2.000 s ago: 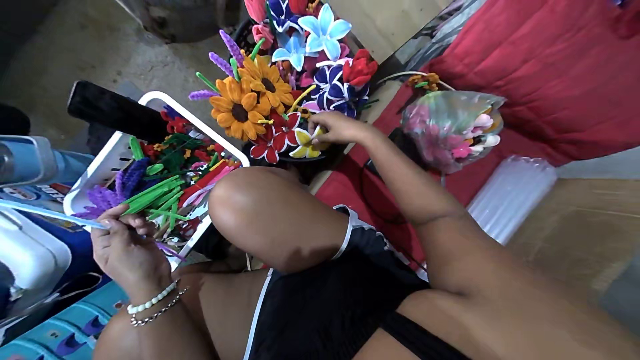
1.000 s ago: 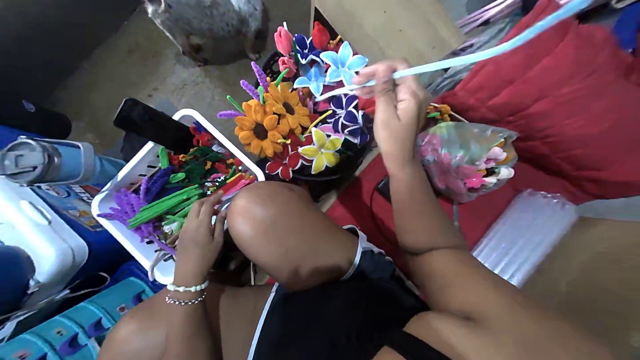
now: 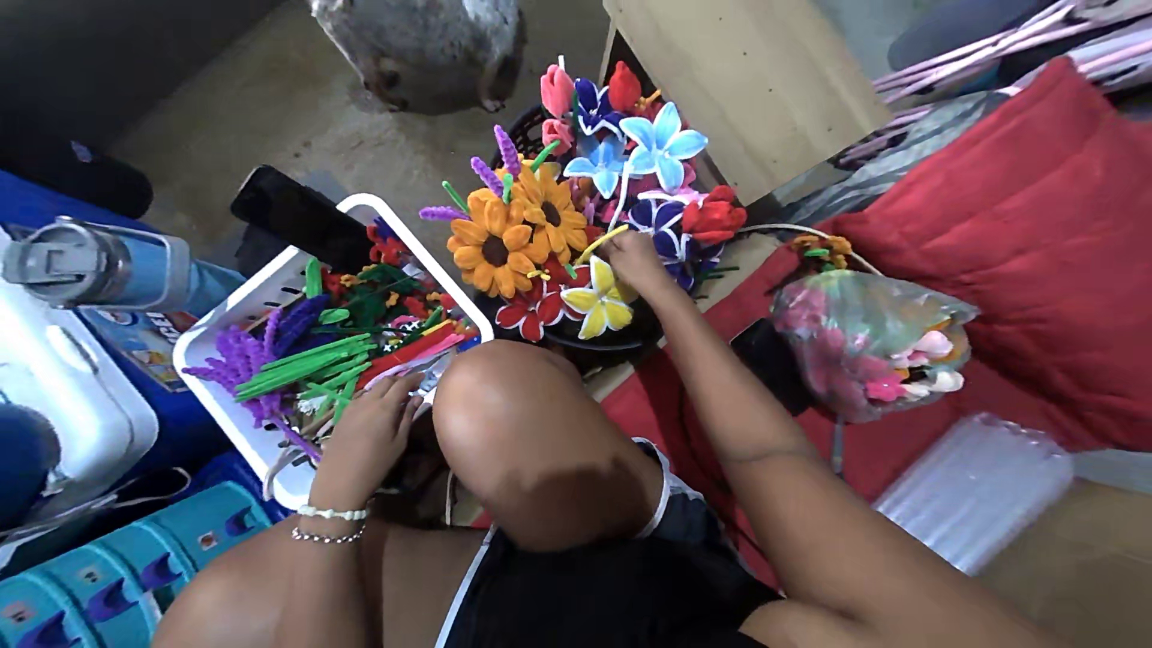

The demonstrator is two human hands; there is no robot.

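Note:
Pipe-cleaner flowers fill a dark basket (image 3: 630,338) at upper middle: orange sunflowers (image 3: 492,247), light blue blooms (image 3: 664,146), a yellow bloom (image 3: 598,298) and a red tulip (image 3: 714,216). My right hand (image 3: 633,260) reaches among them, its fingertips by a yellow stem (image 3: 603,241); a white stem rises beside it, and whether the fingers grip either is hidden. My left hand (image 3: 373,432) rests at the near edge of a white plastic basket (image 3: 414,261), beside green pipe cleaners (image 3: 306,364), purple fuzzy sprigs (image 3: 238,364) and red and pink strips; its fingertips are partly hidden.
A blue tumbler (image 3: 135,267), a white cooler lid (image 3: 63,378) and teal drawers (image 3: 117,558) stand left. A black phone (image 3: 292,216) is above the white basket. At right lie a plastic bag of flowers (image 3: 868,346), clear plastic sleeves (image 3: 976,490) and red cloth (image 3: 1017,261). An animal (image 3: 423,54) is behind.
My right hand has come down from the raised light blue strip into the flowers. The long light blue strip seen before is no longer raised. My left hand stays by the white basket.

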